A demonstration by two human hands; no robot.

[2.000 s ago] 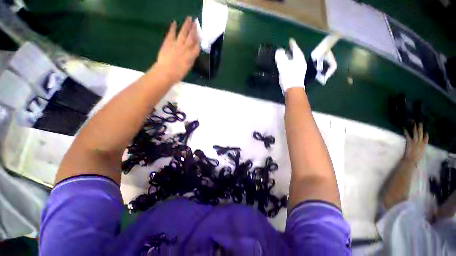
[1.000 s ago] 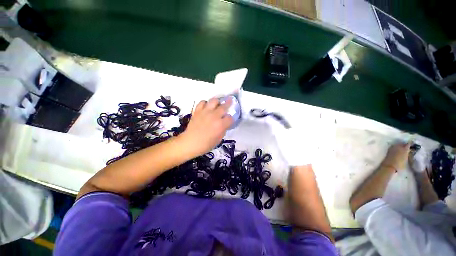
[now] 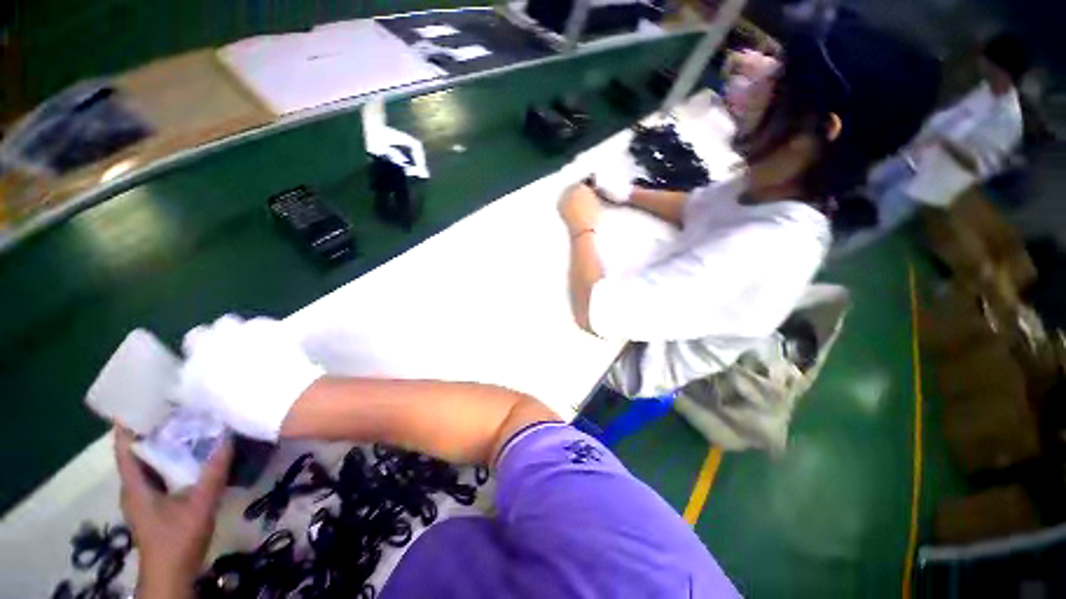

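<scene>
My left hand point(image 3: 170, 515), bare, is at the lower left with thumb and fingers around an open retail box point(image 3: 181, 451). The box's white lid flap point(image 3: 137, 380) stands up and its white inside shows. My right hand point(image 3: 249, 374), in a white glove, is at the box mouth beside the flap. Its fingertips blur into the white parts, so I cannot tell what they hold. Coiled black cables point(image 3: 351, 515) lie in a tangled pile on the white bench, right of my left hand and below my right forearm.
A closed black box point(image 3: 311, 222) and an open box with a white flap point(image 3: 395, 176) are on the green belt. Other black boxes point(image 3: 556, 123) are farther along. A person in white point(image 3: 725, 269) sits at the bench to the right. Cardboard point(image 3: 193, 100) lies on the far ledge.
The view has swung to the right, showing more of the neighbour and floor. My left hand has kept the box. My gloved right hand has come from the bench to the box mouth.
</scene>
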